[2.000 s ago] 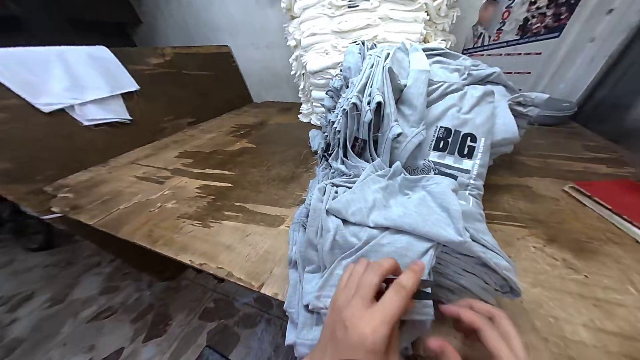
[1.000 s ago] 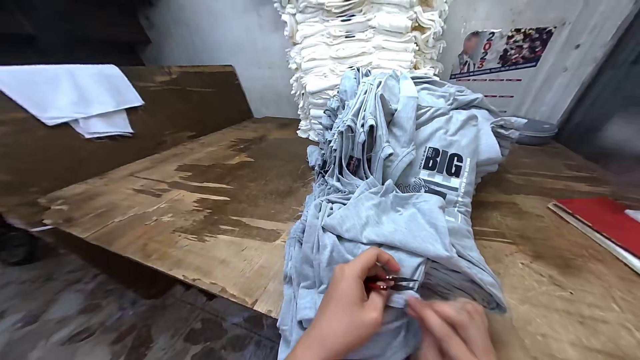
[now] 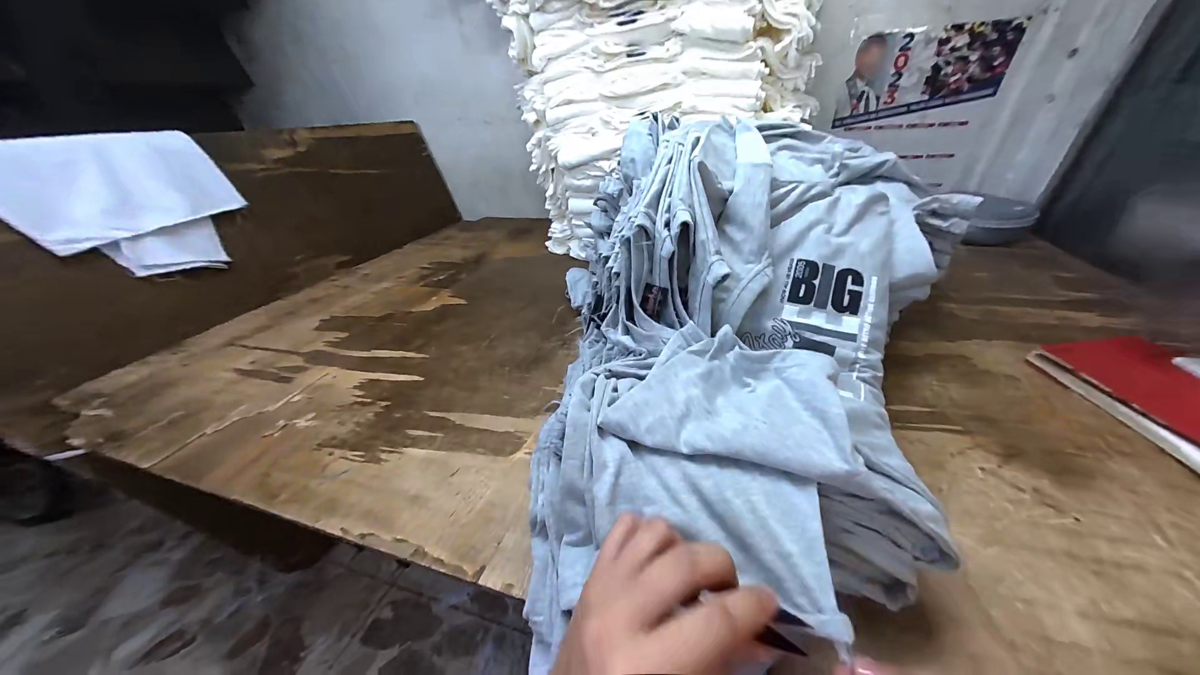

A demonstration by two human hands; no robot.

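A pile of grey T-shirts with dark printed lettering lies over the wooden table. At the bottom centre, my left hand is on the lower part of the top shirt, closed around small thread snips. Their dark pointed blades stick out to the right, beside the shirt's lower corner; the handles are mostly hidden by my fingers. Only a fingertip of my right hand shows at the bottom edge, close to that corner, which is drawn down towards it. Whether it pinches the cloth is hidden.
A tall stack of white garments stands behind the grey pile. A red book or folder lies at right, and a grey round container behind. White cloth hangs over a wooden board at left. The table's front edge borders the floor.
My right hand has moved down, almost out of view. The snips in my left hand showed red handles one second ago; now mainly the blades are seen.
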